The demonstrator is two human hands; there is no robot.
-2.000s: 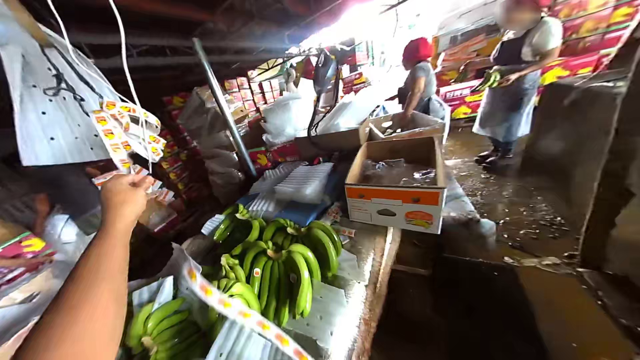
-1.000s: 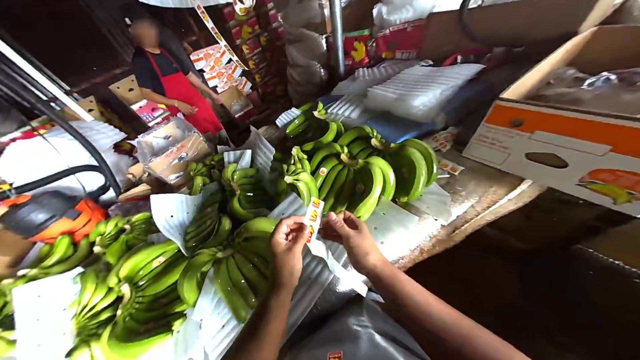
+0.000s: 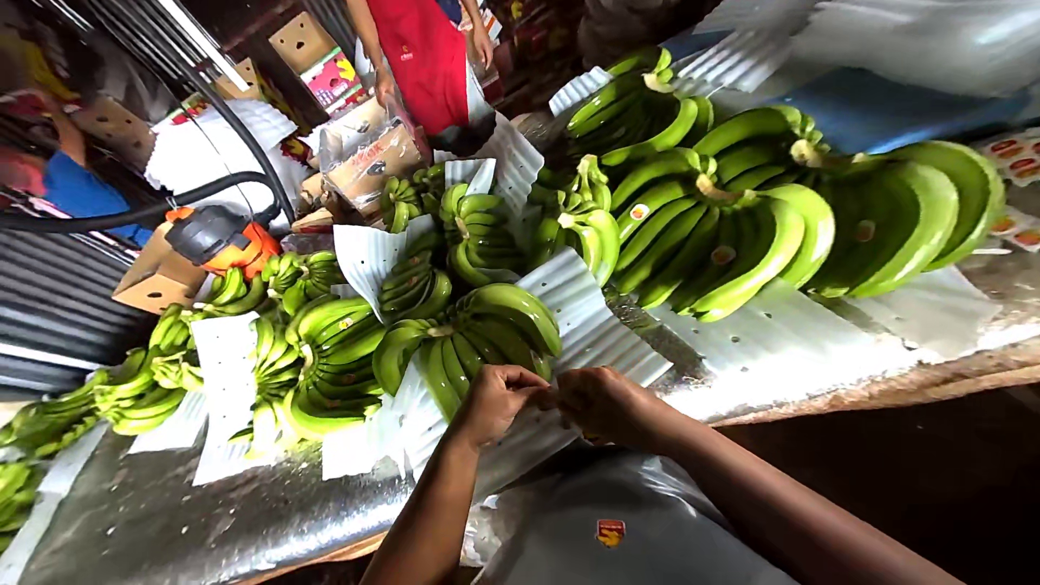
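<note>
My left hand and my right hand are close together above the table's front edge, fingertips pinched; whatever lies between them is too small to make out. Just beyond my left hand lies a hand of green bananas on a foam sheet. To the right, a larger banana cluster carries small round stickers. Another cluster rests at the far right. Left of centre, a banana cluster lies beside a white perforated sheet. A sticker is on the grey apron below my hands.
A person in a red apron stands across the table beside a plastic-lined carton. An orange and black device with a black hose is at the left. Sticker sheets lie at the right. The table edge runs diagonally.
Two seconds ago my left hand was at hanging sticker strips; one second ago both hands held a sticker strip. My hands are now together near the bananas. The view has swung left and down.
</note>
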